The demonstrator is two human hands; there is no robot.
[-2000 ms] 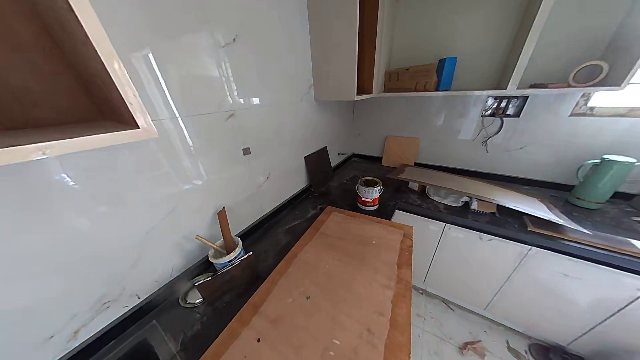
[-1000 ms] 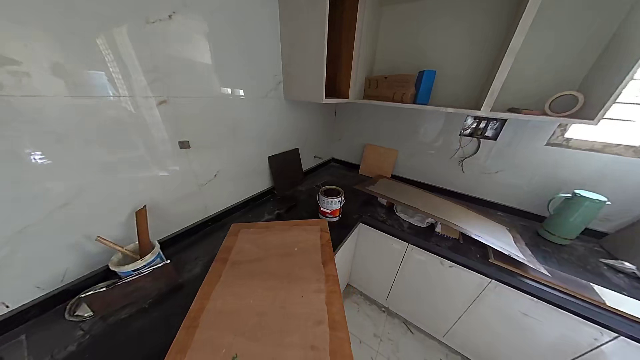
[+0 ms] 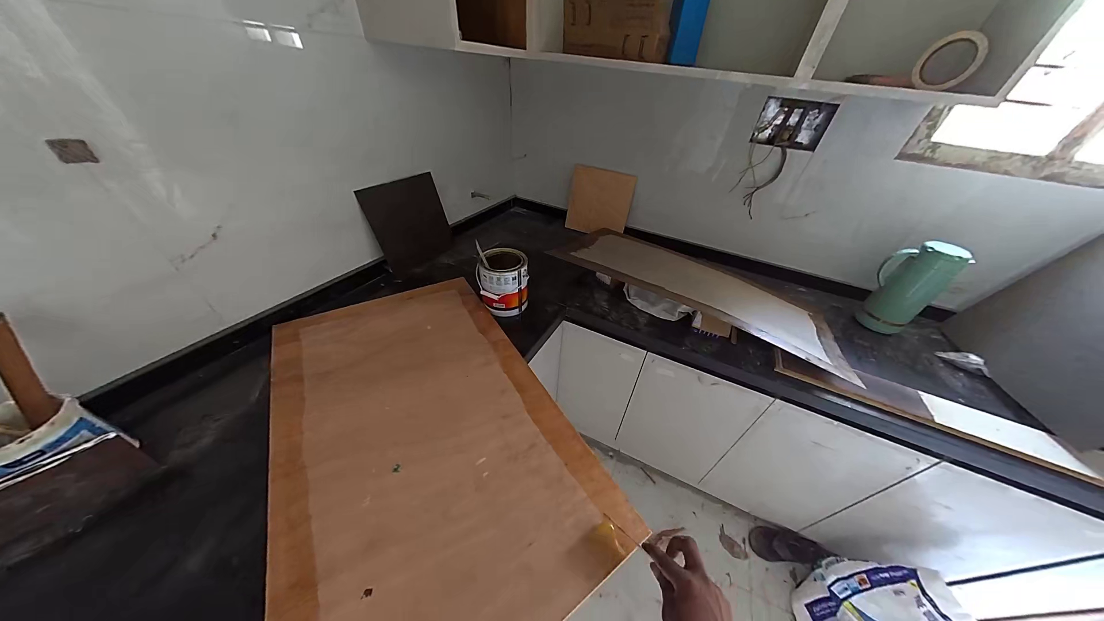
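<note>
My right hand (image 3: 687,576) is at the lower middle, its fingers pinched at the near right corner of a large plywood board (image 3: 423,448). The board lies on the black countertop, with a darker, glossy band along its edges and a yellowish wet-looking patch near that corner. Just beyond the board's far right corner stands an open paint can (image 3: 503,285) with a stick or handle in it. My left hand is not in view.
At left a white and blue bucket (image 3: 60,435) holds wooden pieces. Long panels (image 3: 707,285) lie on the right counter near a green jug (image 3: 914,289). A printed sack (image 3: 871,591) and a shoe (image 3: 780,545) are on the floor. Open cabinets (image 3: 673,65) hang above.
My right hand has come into view at the board's near right corner. The view has moved closer to the paint can and the right counter.
</note>
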